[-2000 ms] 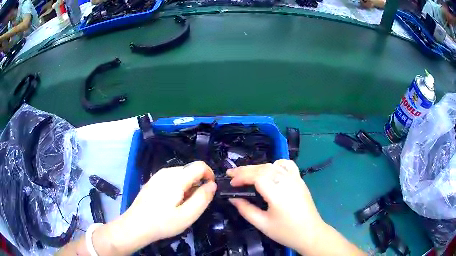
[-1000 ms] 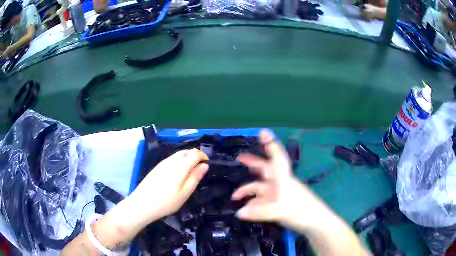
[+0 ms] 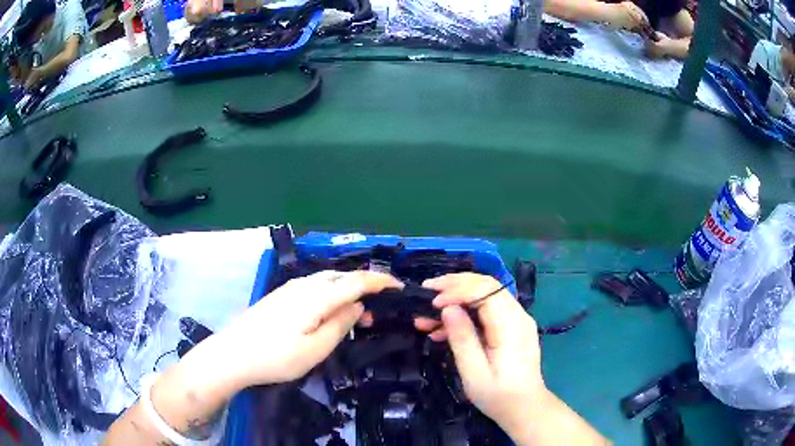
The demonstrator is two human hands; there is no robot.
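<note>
My left hand (image 3: 318, 318) and my right hand (image 3: 484, 335) meet above the blue plastic bin (image 3: 475, 250), which is full of mixed black parts. Both hands pinch a small black plastic part (image 3: 405, 302) between their fingertips. A thin black wire (image 3: 494, 293) sticks out to the right between my right fingers. The far side of the held part is partly hidden by the fingers. My left wrist wears a white band.
Clear bag with black headbands (image 3: 78, 305) on the left, white sheet (image 3: 214, 261) beside it. Spray can (image 3: 719, 231), clear bag (image 3: 750, 305) and loose black parts (image 3: 632, 287) on the right. Headbands (image 3: 152, 174) lie on the green belt (image 3: 392, 165). People sit across.
My right hand was spread and blurred; its fingers have now closed on the part beside my left hand. The wire now shows at my right fingers. The view has tilted up slightly.
</note>
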